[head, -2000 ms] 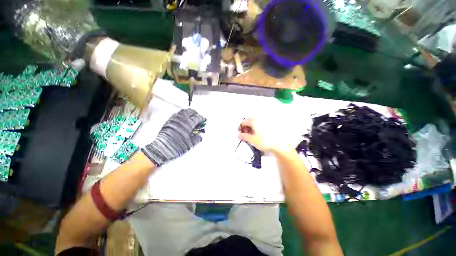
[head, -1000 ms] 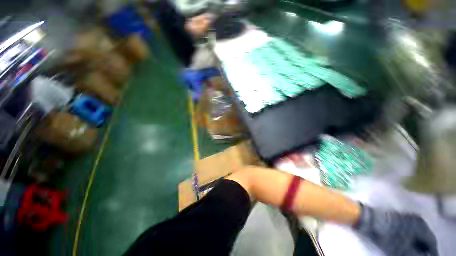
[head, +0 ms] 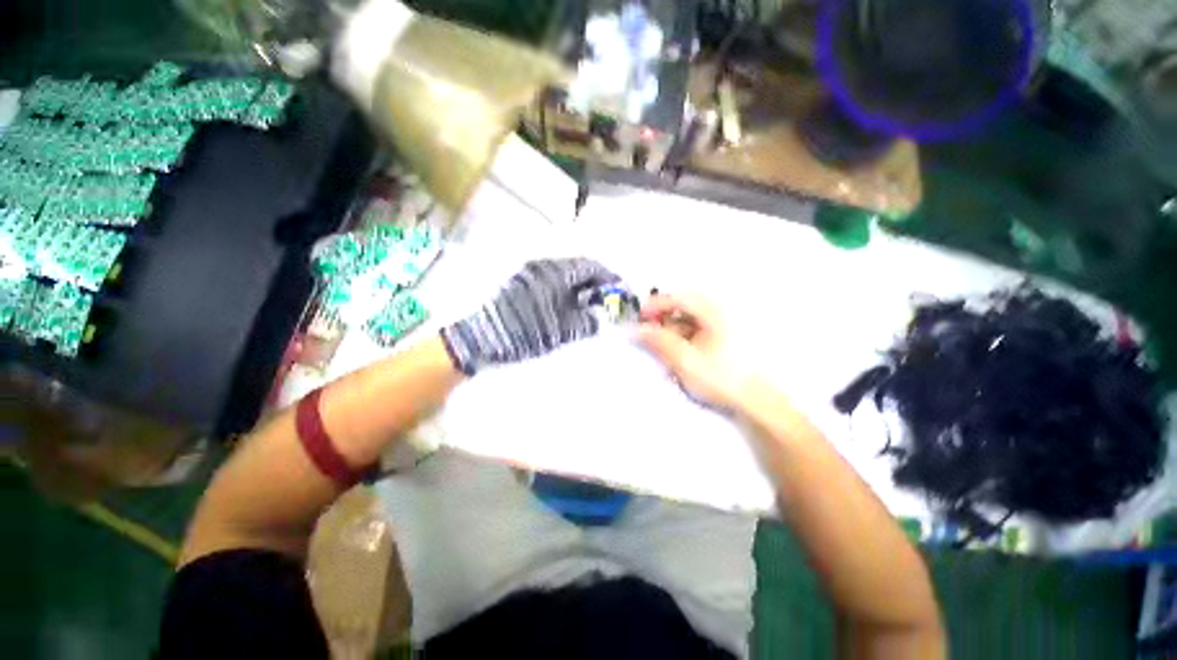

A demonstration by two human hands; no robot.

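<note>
My left hand [head: 540, 313], in a grey-black striped knit glove, is closed on a small circuit board [head: 612, 304] at its fingertips. Only a small part of the board shows, and it is blurred. My bare right hand [head: 691, 346] is just right of it, fingertips pinched together close to the board. A small dark bit shows at the right fingers, but I cannot tell what it is. Both hands are over the middle of the white bench surface [head: 607, 426].
A tangled black cable pile [head: 1020, 406] lies at right. Loose green boards [head: 374, 273] lie left, with board rows [head: 78, 194] on a black surface beyond. The fume hood [head: 452, 97], soldering machine [head: 620, 77] and round fan [head: 923, 58] stand at the back.
The view swung left to the aisle and is back over the bench. Compared with the oldest frame, my hands are closer together, and the dark cable hanging below my right hand no longer shows.
</note>
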